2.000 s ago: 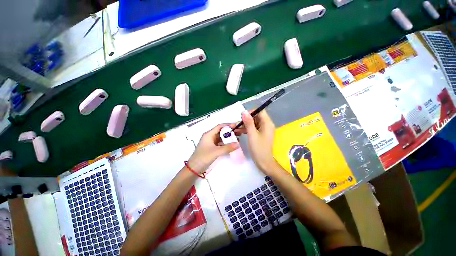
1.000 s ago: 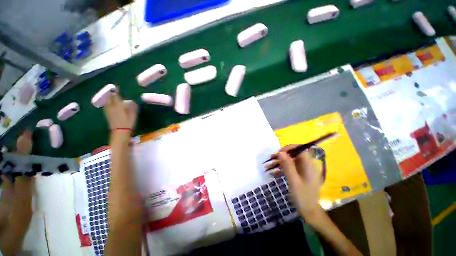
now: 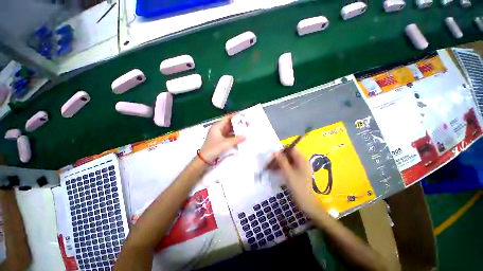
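My left hand [image 3: 218,138] holds a pale pink housing [image 3: 241,123] by its side, one end facing up, above the top of the white sticker sheet [image 3: 249,177]. Whether a dark sticker is on that end cannot be told. My right hand [image 3: 291,165] holds the slim dark tweezers [image 3: 294,144], blurred, to the right and below the housing, apart from it. The tool's tip is too blurred to show what it carries. Rows of dark stickers [image 3: 273,218] cover the near end of the sheet.
The green conveyor belt [image 3: 254,63] carries several pink housings beyond the bench. A full sticker sheet [image 3: 97,211] lies at left, a yellow and grey printed sheet [image 3: 347,164] at right. A blue tray [image 3: 175,6] is beyond the belt. A cardboard box [image 3: 413,227] is below right. Another person's arm [image 3: 13,233] shows far left.
My left hand has come back from the belt at left to above the sheet and now holds a housing. My right hand with the tweezers has moved slightly left and up. Belt housings have shifted in view.
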